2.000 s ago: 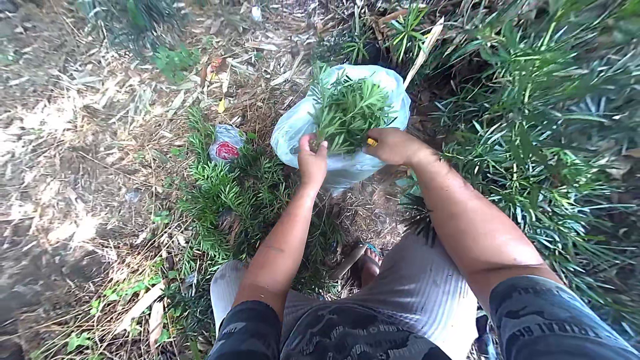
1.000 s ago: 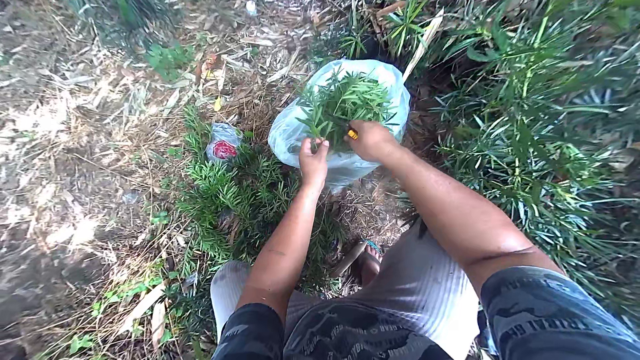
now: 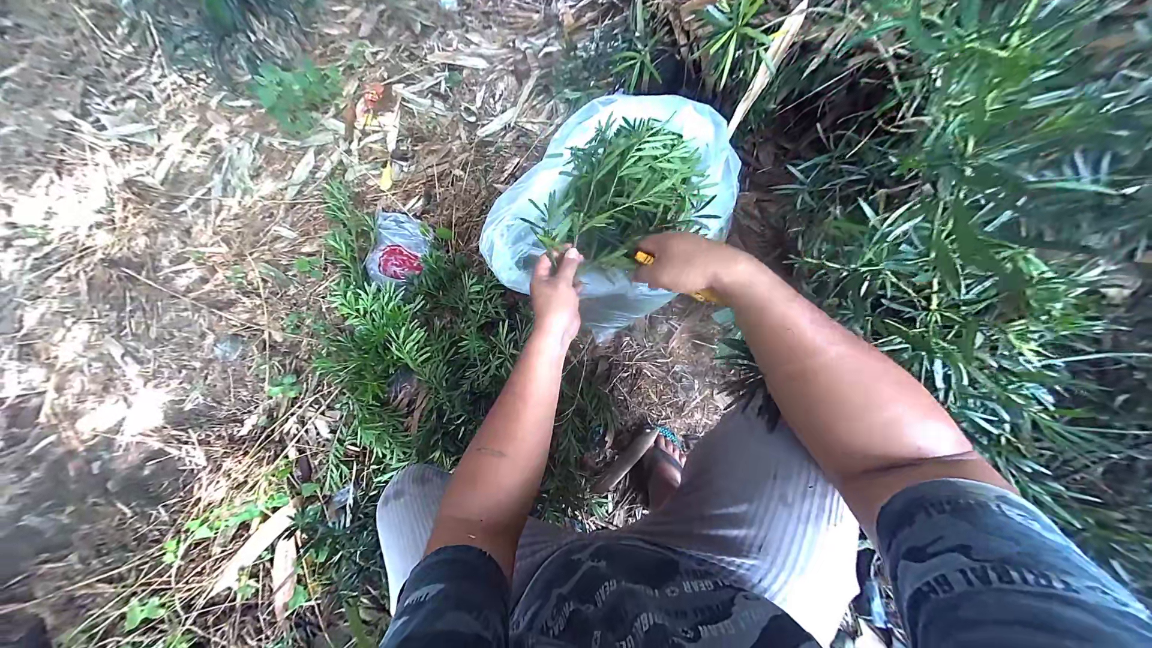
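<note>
My left hand (image 3: 556, 290) pinches the lower end of a leafy green sprig (image 3: 589, 220) at the near rim of a pale translucent plastic bag (image 3: 522, 211). The bag lies wide at the mouth, with a heap of cut leafy sprigs (image 3: 639, 166) in it. Just right of the left hand, my right hand (image 3: 675, 263) is closed around a yellow-handled tool (image 3: 644, 257). Yellow shows at its fingers and again below the palm; the tool's working end cannot be made out.
Leafy cut branches (image 3: 423, 360) lie on the ground left of my legs, beside a clear plastic bag with something red (image 3: 398, 261). Dense narrow-leaved shrubs (image 3: 954, 270) stand on the right. A dry pale stalk (image 3: 769, 63) leans beyond the bag. My sandalled foot (image 3: 664, 468) is below.
The bunch that was at my hands above the bag now shows mostly as a heap inside it, with a smaller sprig at my left hand. Both hands remain by the near rim.
</note>
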